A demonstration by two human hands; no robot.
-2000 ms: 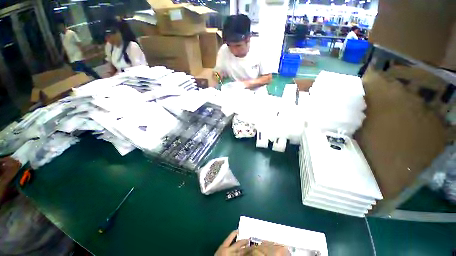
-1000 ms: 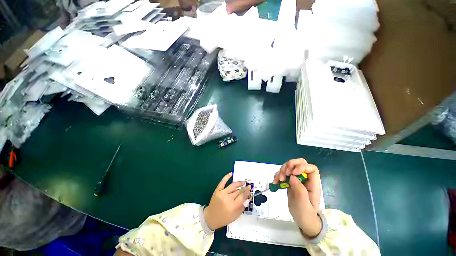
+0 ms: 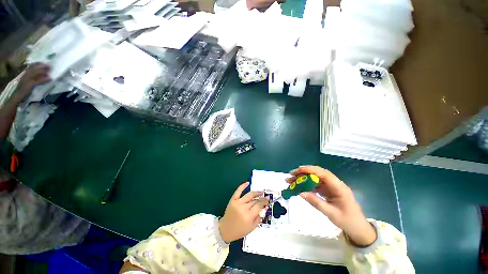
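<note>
A white plastic panel (image 3: 299,241) lies on the table in front of me, with a black clover-shaped cutout (image 3: 279,210) and a dark module (image 3: 267,210) beside it. My left hand (image 3: 242,215) rests at the panel's left edge, fingertips on the module. My right hand (image 3: 334,200) holds a screwdriver (image 3: 301,185) with a green and yellow handle, its shaft pointing left toward the module. The tip is hidden by my left fingers. No screw can be made out there.
A screw bag (image 3: 225,131) and small module (image 3: 245,149) lie beyond the panel. Stacked panels (image 3: 369,115) stand at right, a clear component tray (image 3: 184,88) at the back. A second screwdriver (image 3: 115,179) lies left. Another person's hand (image 3: 35,77) is at the heap's left.
My right hand has opened its grip somewhat around the screwdriver handle, which tilts more steeply. My left hand has barely moved. Another person's arm has come in at left and touches a panel.
</note>
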